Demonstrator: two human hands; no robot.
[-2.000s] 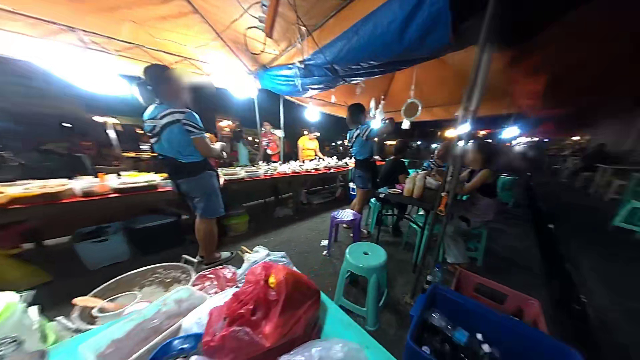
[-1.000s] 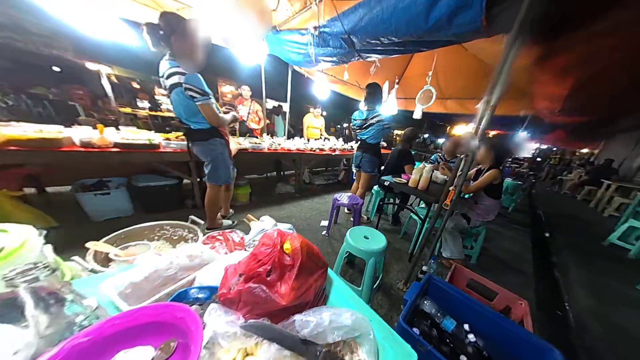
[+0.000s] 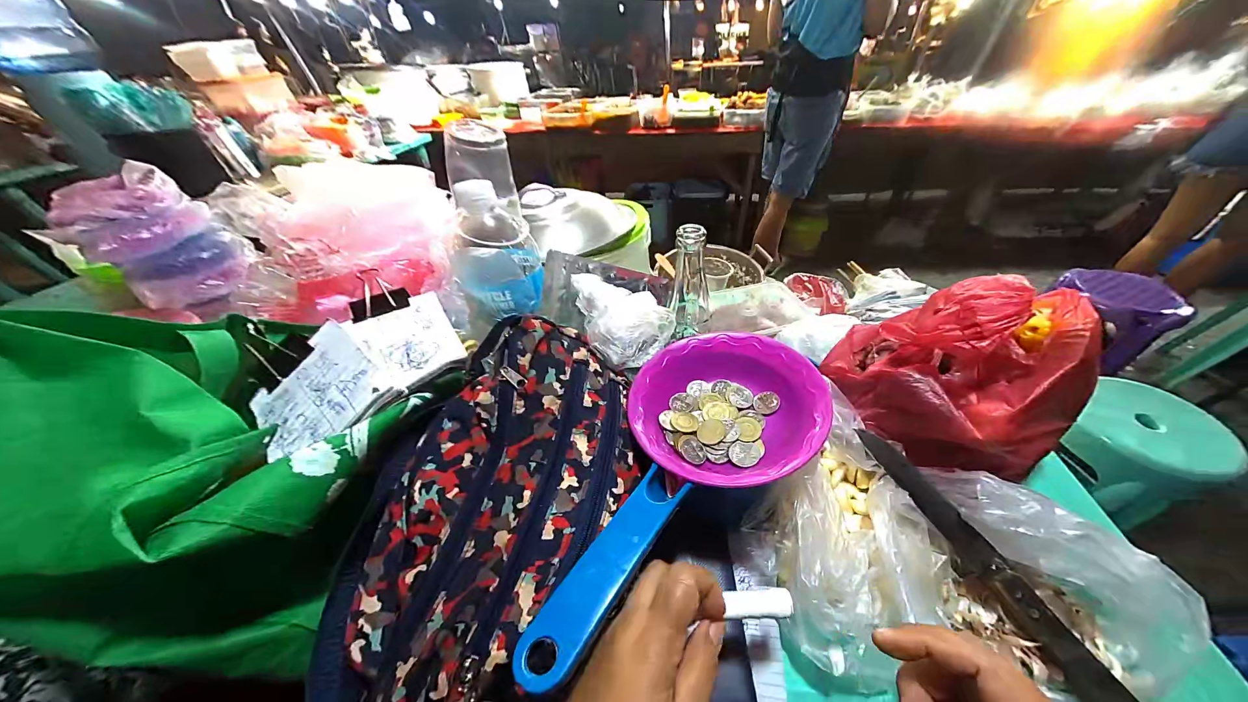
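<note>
My left hand (image 3: 658, 634) grips a small white cylindrical object (image 3: 759, 604) that sticks out to the right between thumb and fingers; what it is I cannot tell. To its right, at the bottom edge, my right hand (image 3: 951, 663) shows a thumb and part of a finger apart, with nothing seen between them. A blue plastic handle (image 3: 604, 575) lies beside my left hand and runs up under a magenta plastic bowl (image 3: 648, 409) holding several coins (image 3: 717, 429). Right of the bowl, a knife (image 3: 994, 565) rests across clear plastic bags of peeled garlic (image 3: 848, 487) and other food.
A patterned backpack (image 3: 497, 497) and a green bag (image 3: 146, 468) with clipped papers (image 3: 361, 366) lie left. Beyond stand a glass bottle (image 3: 690, 283) and a plastic water bottle (image 3: 497, 263). A red plastic bag (image 3: 975, 380) and a green stool (image 3: 1155, 439) are right. A person (image 3: 809, 107) stands near food stalls.
The view has swung down and left. Both hands now show at the bottom, with the white object in the left one; neither hand shows in the earlier frames.
</note>
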